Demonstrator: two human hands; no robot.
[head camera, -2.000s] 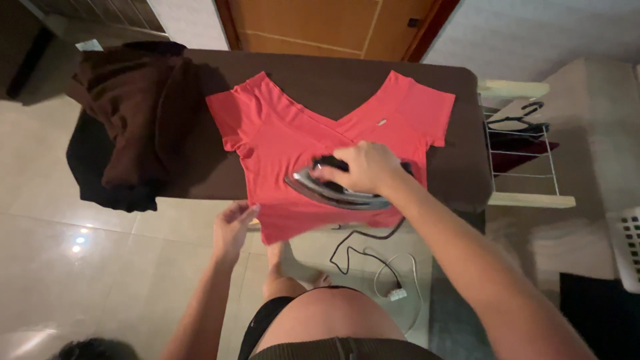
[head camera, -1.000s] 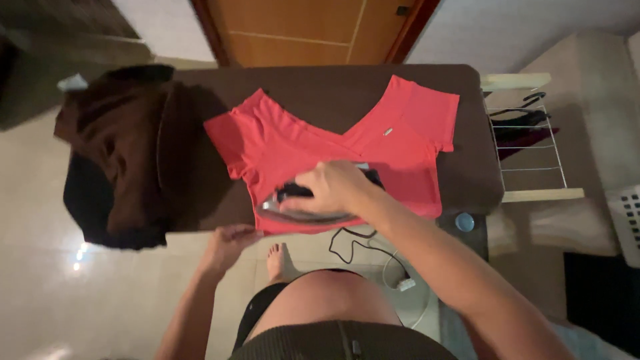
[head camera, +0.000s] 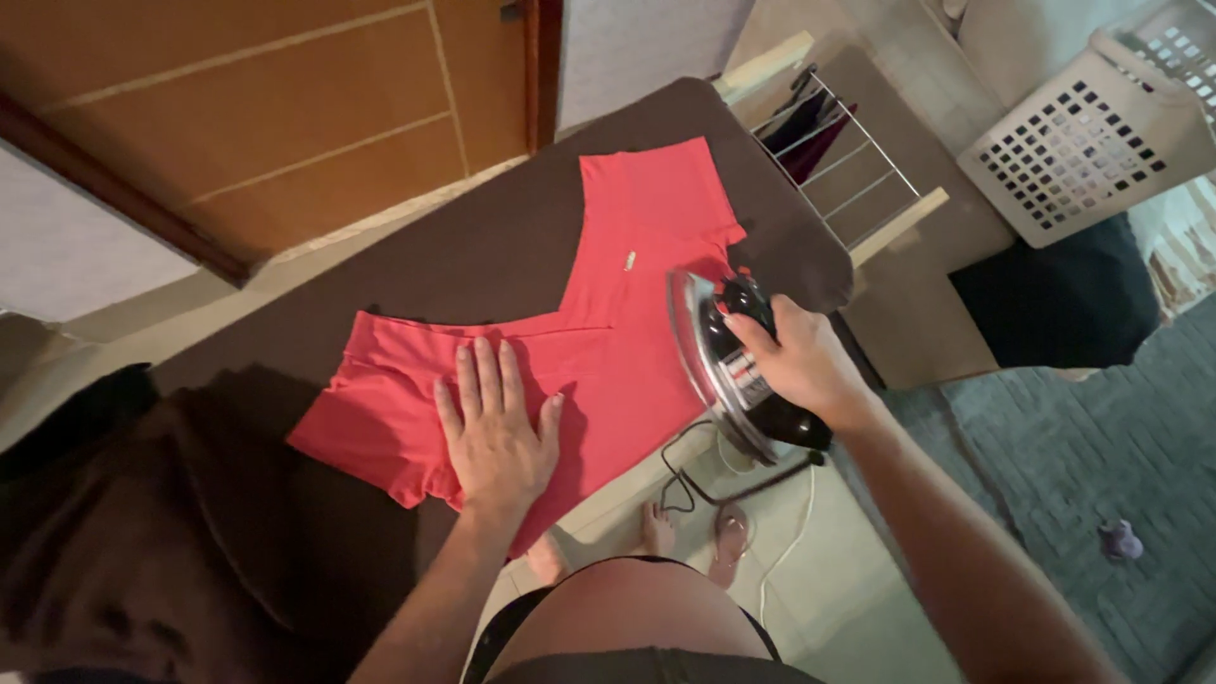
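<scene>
A coral V-neck top (head camera: 627, 351) lies spread on a brown-covered ironing board (head camera: 494, 228), its hem toward me. My left hand (head camera: 499, 432) rests flat on the top's left part, fingers spread, holding nothing. In my right hand (head camera: 803, 356) is the handle of a black and silver clothes iron (head camera: 727, 370), at the right side of the top near the hem. The iron is tilted; whether its soleplate touches the fabric I cannot tell. Its dark cord (head camera: 703, 494) hangs in a loop below the board's near edge.
Dark brown and black garments (head camera: 190, 532) are heaped on the board's left end. A wire rack with wooden ends (head camera: 898, 228) extends from its right end, dark clothes beneath. Farther right are a white laundry basket (head camera: 1073, 152) and black cloth (head camera: 1054, 294). A wooden door (head camera: 285, 95) stands beyond the board.
My left hand has left the hem's left corner and now lies flat on the top. The iron in my right hand has moved to the top's right side. The view has turned.
</scene>
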